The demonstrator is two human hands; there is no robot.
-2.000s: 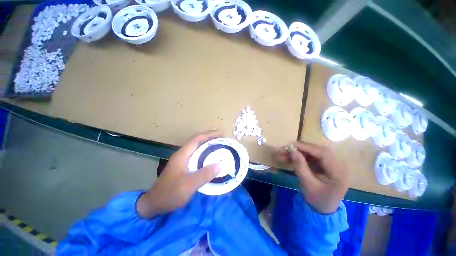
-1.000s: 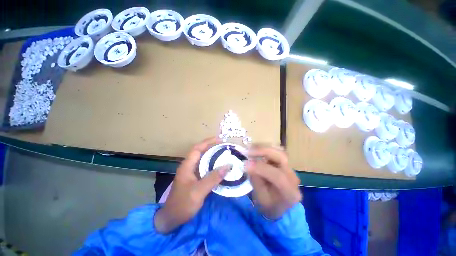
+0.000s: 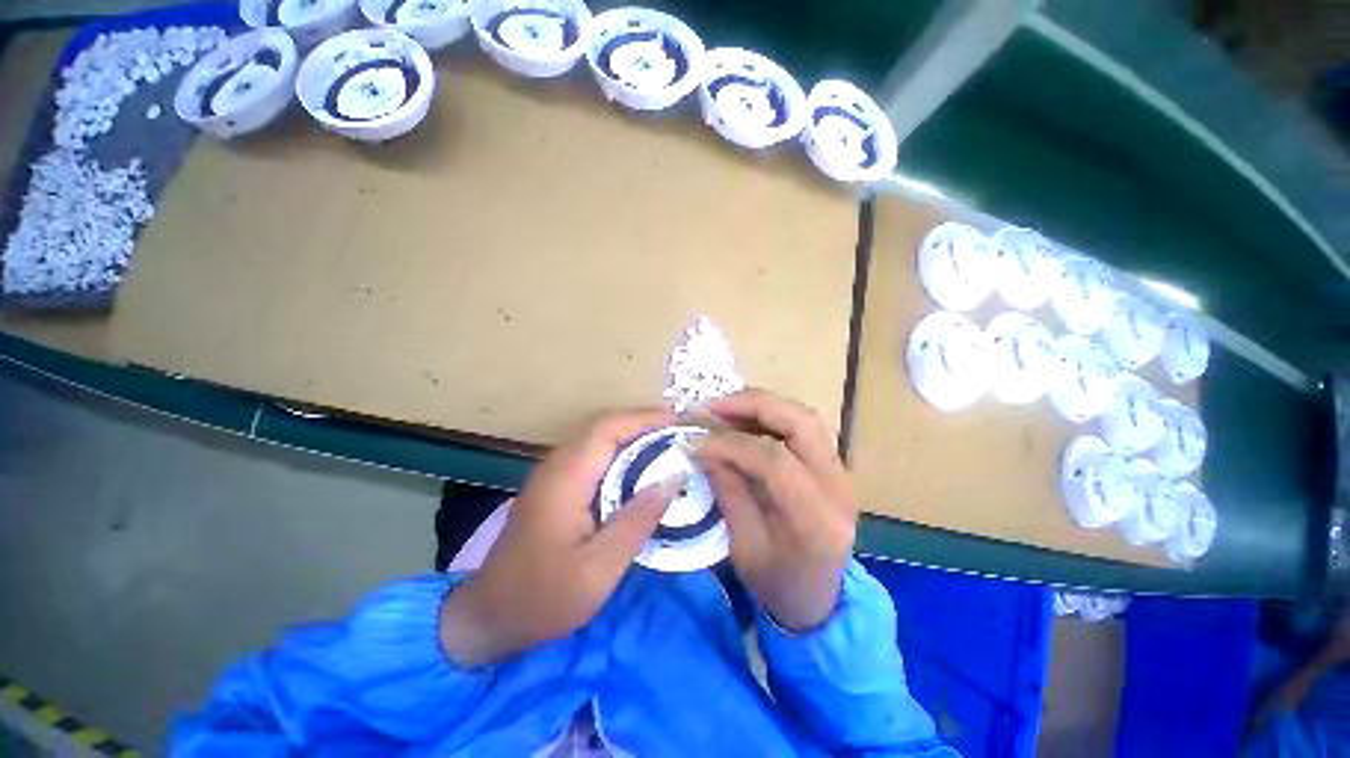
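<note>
A round white housing with a dark ring around a white centre is held over the near edge of the left cardboard. My left hand grips it from the left, thumb across its centre. My right hand is at its right side, fingertips bent over the upper right rim. The fingers hide whether a small clip is between them. A small heap of white clips lies on the cardboard just beyond the housing.
Several finished-looking housings stand along the back of the left cardboard. A dark tray of white pieces is at far left. Waiting housings sit in rows on the right cardboard. A blue crate is below the bench at right.
My right hand has come from the right, beside the clip heap, to the held housing's right rim and stays there. My left hand still holds the housing. The camera view has shifted.
</note>
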